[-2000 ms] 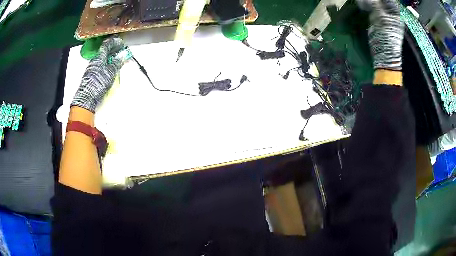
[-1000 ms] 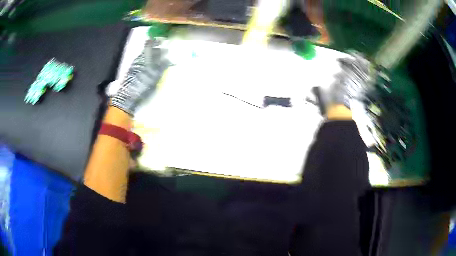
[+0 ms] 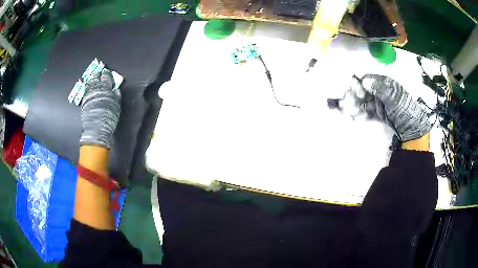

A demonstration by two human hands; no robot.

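A teal circuit board [image 3: 245, 53] lies on the white board [image 3: 251, 141] near its top edge, with a thin black cord [image 3: 270, 78] running from it toward the right. My left hand [image 3: 99, 107], in a grey marled glove, is over the waiting teal boards [image 3: 78, 90] on the black mat; its fingertips are on them, and whether it grips one cannot be told. My right hand [image 3: 390, 102], gloved, is over the right part of the white board, its fingers blurred at a dark cable bundle [image 3: 333, 103]. Its grip is unclear.
The yellow tool [image 3: 325, 23] hangs from the top with its dark tip down. Green discs [image 3: 219, 29] sit at the upper corners. A black cable pile [image 3: 456, 141] is at the right edge. A brown shelf [image 3: 251, 9] holds a dark object. A blue bin [image 3: 60, 183] is lower left.
My left hand has let go of the board with the cord and moved left to the waiting boards. My right hand came in from the far upper right to the cord's bundle. The view turned left.
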